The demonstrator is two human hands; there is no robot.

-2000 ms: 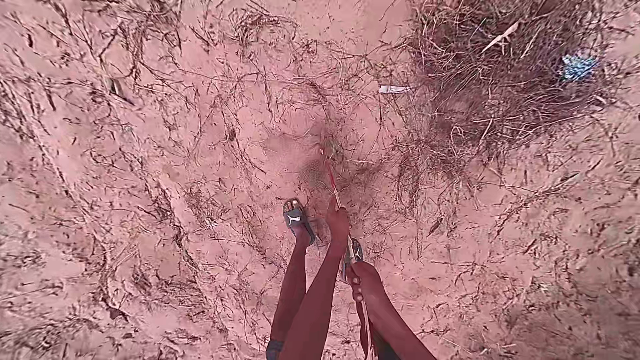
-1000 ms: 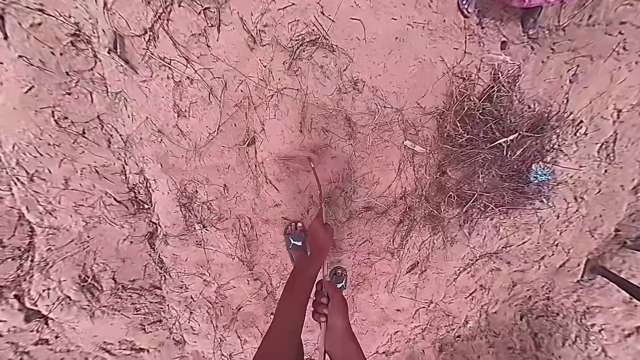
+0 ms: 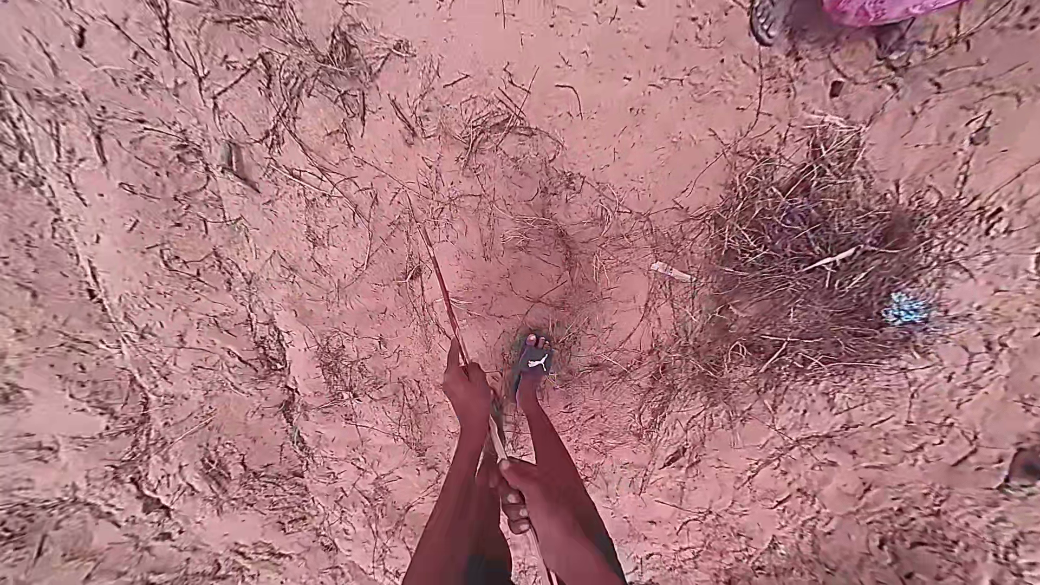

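A long thin wooden stick (image 3: 439,280) runs from the bottom edge up and left over the sandy ground. My left hand (image 3: 468,392) is closed round it higher up, with the index finger lying along the shaft. Lower down, my right hand (image 3: 524,496) grips the same stick near its rear part. The stick's far end is thin and hard to tell from the twigs around it; I cannot tell what is fixed there. A sandalled foot (image 3: 534,361) stands just right of the stick, and the other foot is mostly hidden behind my arms.
To the right lies a heap of dry twigs and roots (image 3: 812,252), with a blue-and-white scrap (image 3: 906,309) on its edge and a pale flat piece (image 3: 671,271) to its left. Another person's foot (image 3: 766,20) and pink cloth (image 3: 886,8) show at the top right. Dry stalks litter the sand.
My hands, still on the stick, have moved left relative to my feet, and the stick now slants up and left. One sandalled foot is now further forward. The other person's foot came into view.
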